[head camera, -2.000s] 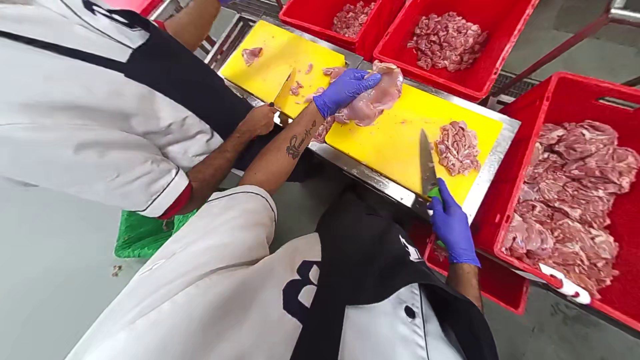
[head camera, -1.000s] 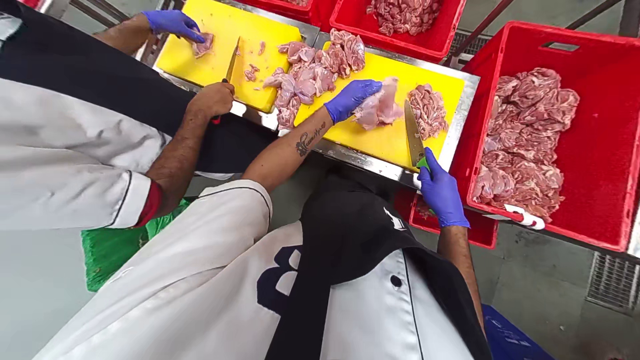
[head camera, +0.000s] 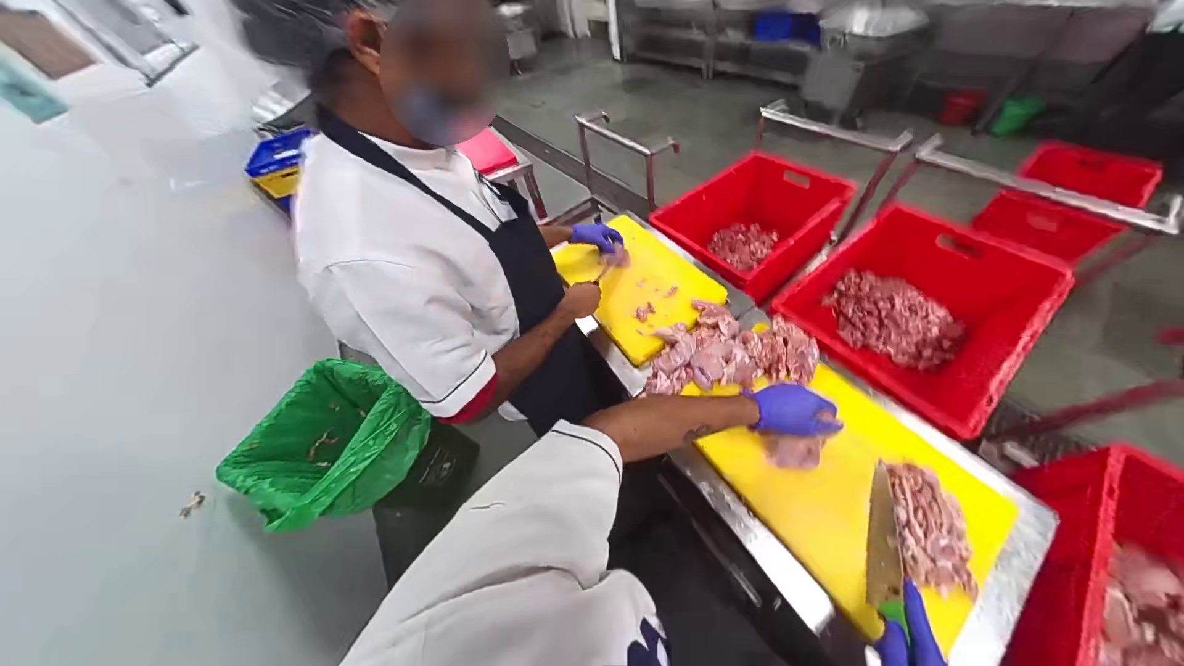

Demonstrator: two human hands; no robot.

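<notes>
My left hand (head camera: 795,410), in a blue glove, has its fingers on a piece of raw meat (head camera: 795,450) over the yellow cutting board (head camera: 832,518). At the bottom right, my right hand (head camera: 908,638), also gloved, grips the green handle of a wide-bladed knife (head camera: 883,546). The blade points away from me, beside a pile of cut meat strips (head camera: 928,527). A heap of raw meat pieces (head camera: 721,350) lies beyond my left hand, at the board's far end.
At the left a co-worker (head camera: 407,277) cuts meat on a second yellow board (head camera: 638,277). Red crates (head camera: 1008,351) with meat stand along the table's far side and at the right. A bin with a green liner (head camera: 324,444) stands on the floor by the co-worker.
The view has swung left, bringing the bin and more of the room into sight. The meat in my left hand, raised two seconds ago, is now low over the board. My right hand still holds the knife.
</notes>
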